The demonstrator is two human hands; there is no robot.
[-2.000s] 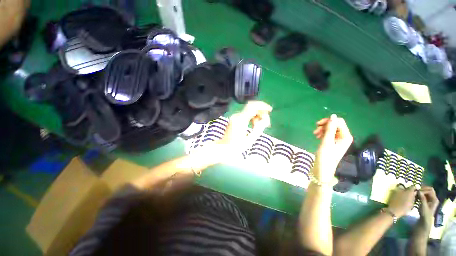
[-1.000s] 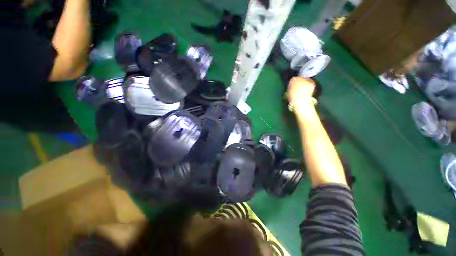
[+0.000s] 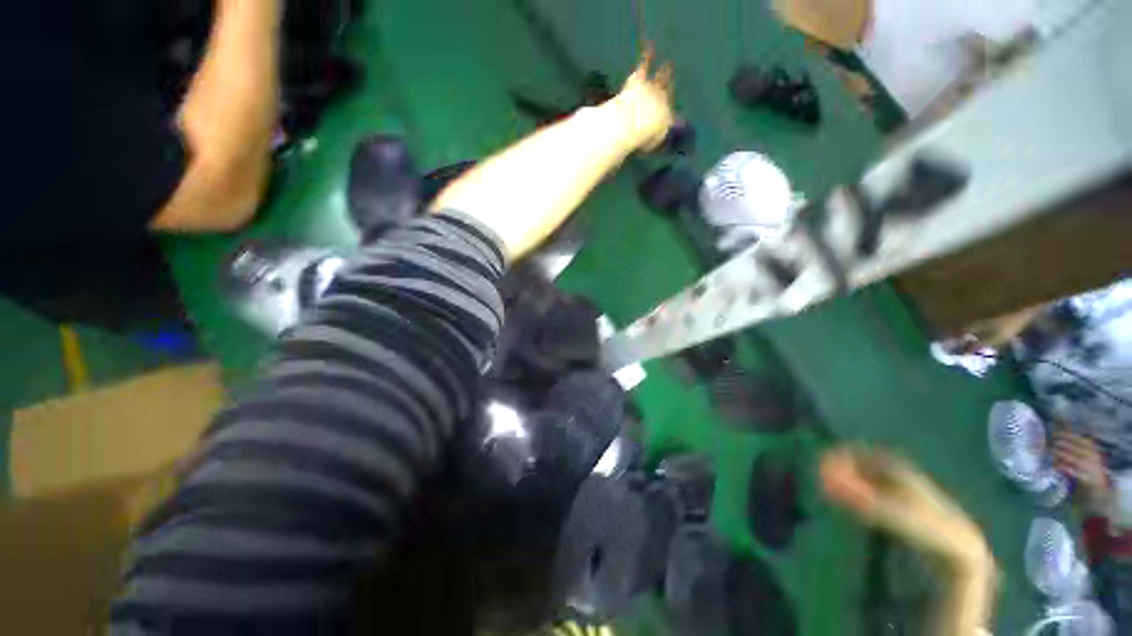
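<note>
My left hand (image 3: pixel 639 106), on a striped-sleeved arm, reaches over the black bases to the far side of the table. Its fingers look apart and nothing shows in them; dark parts lie close by. My right hand (image 3: pixel 875 485) is low at the right, strongly blurred, so its grip cannot be told. The heap of black oval bases (image 3: pixel 596 547) lies under and right of the left arm, which hides part of it. One base shows a small slot. A bit of the pad sheet (image 3: pixel 581 629) shows at the bottom edge.
A perforated metal post (image 3: pixel 695 311) rises right of the heap. A white round fan (image 3: pixel 745 193) lies behind it, with more fans (image 3: pixel 1018 437) at right. An open carton (image 3: pixel 112 429) is at lower left. Another person's arm (image 3: pixel 236 112) is upper left; another hand (image 3: pixel 1080 460) is far right.
The view has swung left from the pad sheet to the heap. My left arm now stretches across the heap. My right hand has left the far-side fans and appears lower right.
</note>
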